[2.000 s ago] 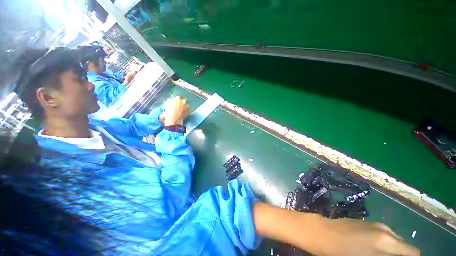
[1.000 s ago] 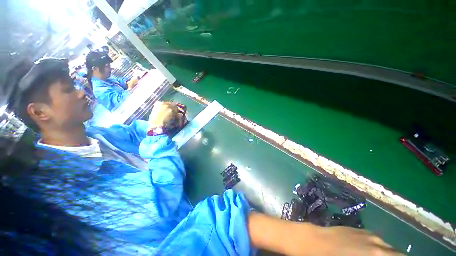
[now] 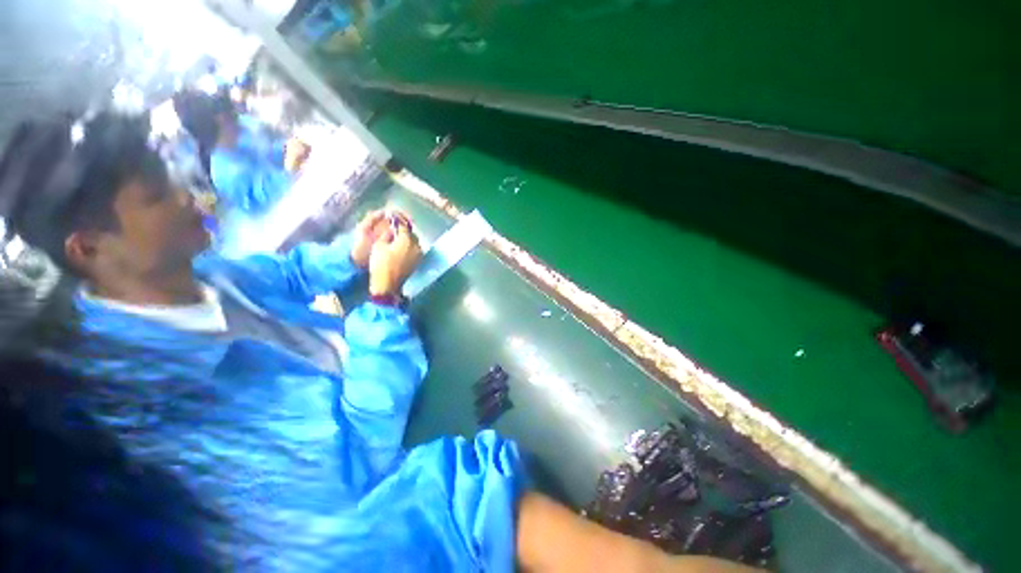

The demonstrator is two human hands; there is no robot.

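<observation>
Glossy black plastic parts lie in a loose pile (image 3: pixel 677 492) on the dark green bench at the lower right. A small row of similar black parts (image 3: pixel 492 395) lies left of the pile. My left forearm, bare below a rolled blue sleeve (image 3: pixel 470 487), reaches along the bottom edge, just below the pile, and hides part of it. My left hand is cut off by the bottom edge. My right hand is out of the picture. The view is blurred.
A neighbouring worker in a blue smock (image 3: pixel 269 381) sits at the left, hands raised near a pale strip (image 3: pixel 451 252). A worn whitish edge strip (image 3: pixel 627 336) borders the green belt, which carries a red-edged phone unit (image 3: pixel 940 375) and a smaller, distant unit (image 3: pixel 442 147).
My left hand, partly visible before, has left through the bottom edge. The pile sits lower in the picture as the view shifted. The neighbour's hands are now closer together.
</observation>
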